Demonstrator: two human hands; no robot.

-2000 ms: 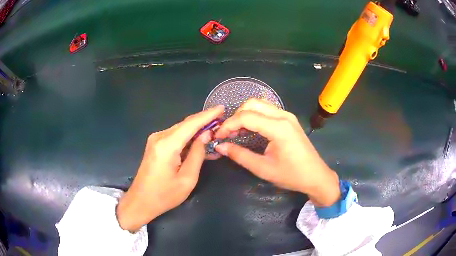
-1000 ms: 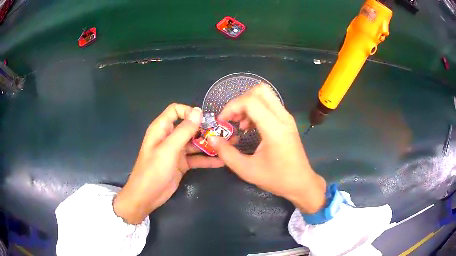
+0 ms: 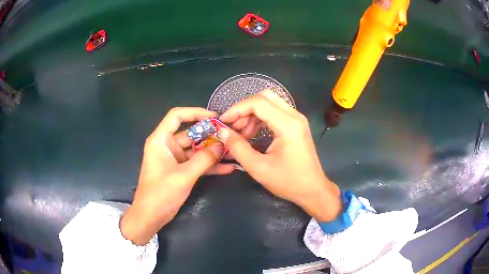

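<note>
A small red housing (image 3: 219, 124) is held between both hands above the near part of the round screw tray (image 3: 230, 92). A blue-silver circuit board (image 3: 201, 130) sits tilted at the housing's left side, with an orange inner part below it. My left hand (image 3: 179, 147) grips the housing from the left, thumb across its lower part. My right hand (image 3: 276, 142) pinches the housing's right edge with thumb and fingers. The fingers hide much of the housing. A light blue band is on the right wrist.
A yellow-orange electric screwdriver (image 3: 364, 59) is at the right, its dark nose pointing down. Beyond, on the brighter green strip, lie a red unit (image 3: 253, 24) and another red unit (image 3: 96, 40) at the left. The dark green bench mat (image 3: 107, 160) lies under the hands.
The housing has turned in the fingers and moved slightly left; the board now shows at its left side. The far red units have shifted right. The screwdriver appears slightly farther left.
</note>
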